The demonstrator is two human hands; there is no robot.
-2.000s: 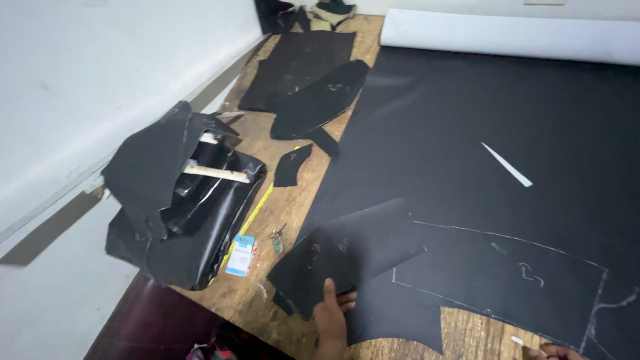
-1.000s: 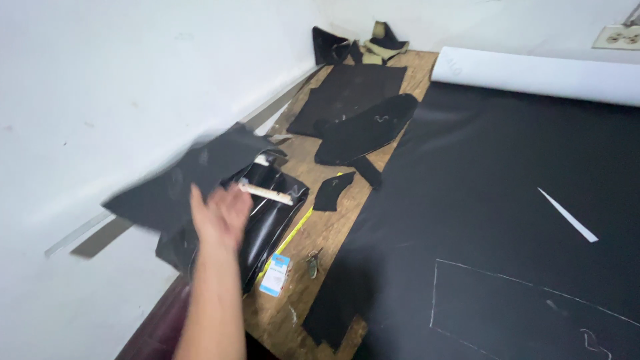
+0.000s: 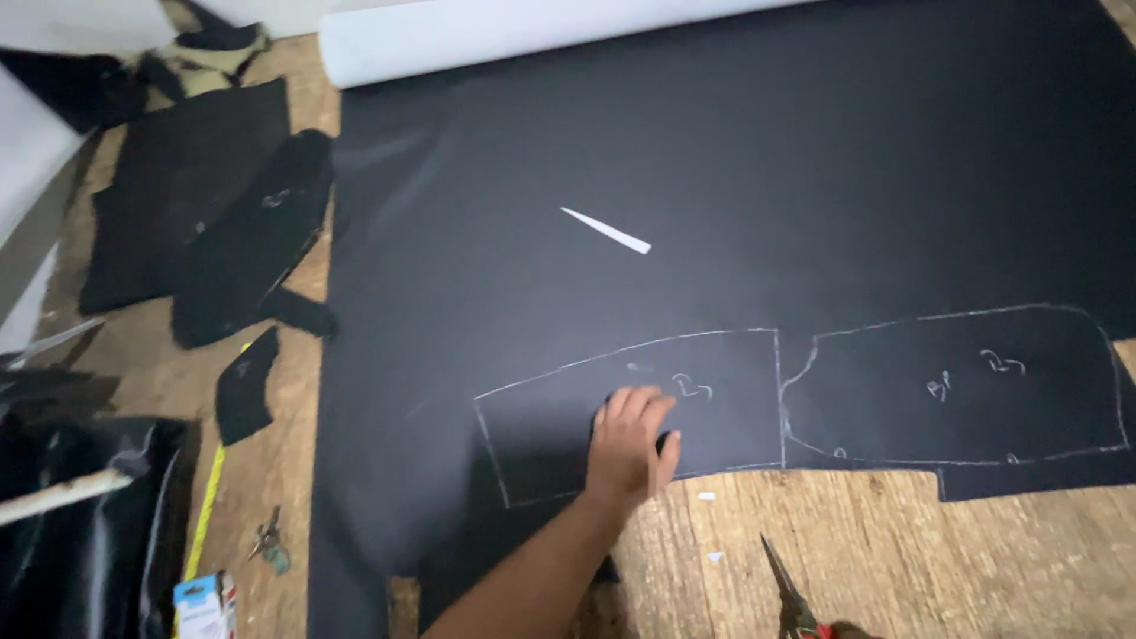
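Palm down, my left hand (image 3: pixel 630 444) lies on a big sheet of black material (image 3: pixel 674 293), over a chalk-drawn panel; it holds nothing. A second chalk outline, with chalk marks inside, adjoins that panel on the right. Scissors (image 3: pixel 785 581) with red on the handle point up and left over the wood at the bottom edge. A sliver of my right hand (image 3: pixel 852 630) shows beside the red handle; its grip is cut off by the frame. A narrow white wedge (image 3: pixel 608 231) rests on the sheet above my left hand.
A white-backed roll (image 3: pixel 532 35) runs along the far side. At left are dark cut pieces (image 3: pixel 248 240), a small black piece (image 3: pixel 246 386), a yellow tape measure (image 3: pixel 206 510), a small metal tool (image 3: pixel 271 541), a blue-and-white packet (image 3: pixel 202 608) and shiny folded black material (image 3: pixel 80 524).
My left hand, on a black cut piece two seconds ago and over the pile at left one second ago, is now on the chalked sheet. The view has shifted right. Scissors now show at the bottom.
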